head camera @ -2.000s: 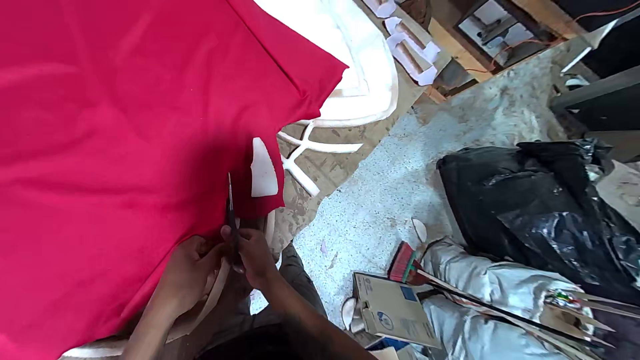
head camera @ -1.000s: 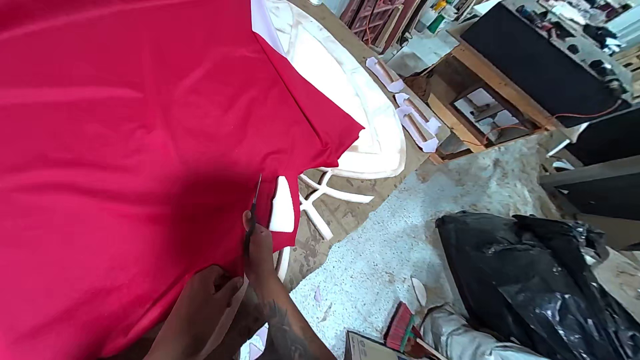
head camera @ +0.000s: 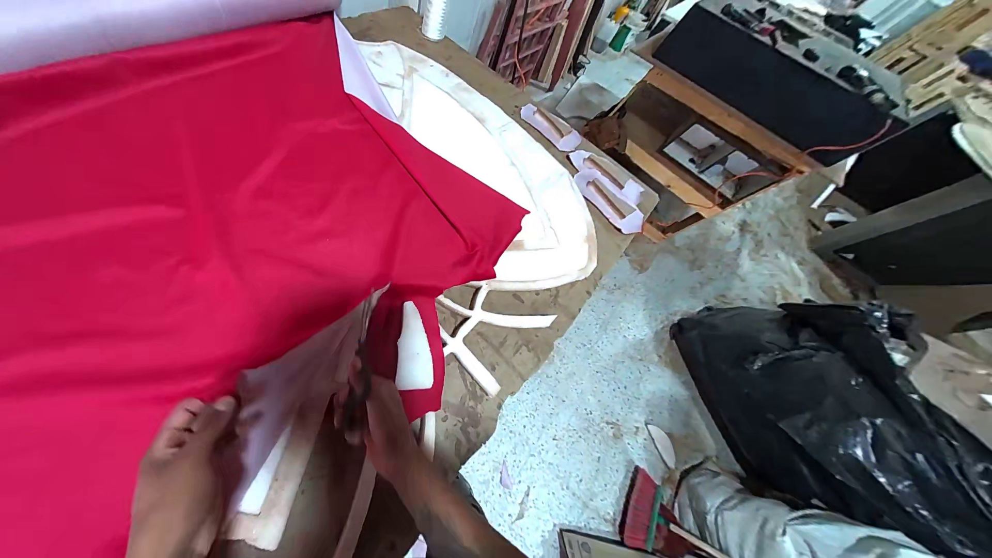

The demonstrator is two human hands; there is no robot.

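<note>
Red fabric with a pale lilac underside covers the left of the view. My right hand is shut on a pair of scissors, whose blades stand at a cut in the fabric. My left hand pinches the cut edge to the left of the scissors, where the pale underside shows. Right of the blades, a white piece lies on a narrow red part of the fabric. White curved strips and a large white panel stick out from beneath the fabric.
Lilac-wrapped pieces rest along the work surface's edge. A black plastic bag is on the floor at right, with a red-bristled broom and a pale sack below it. A wooden-framed bench stands farther back.
The cut has opened along the scissors, and its left side is now lifted, showing the pale underside. My left hand has moved away from my right hand. The view has shifted.
</note>
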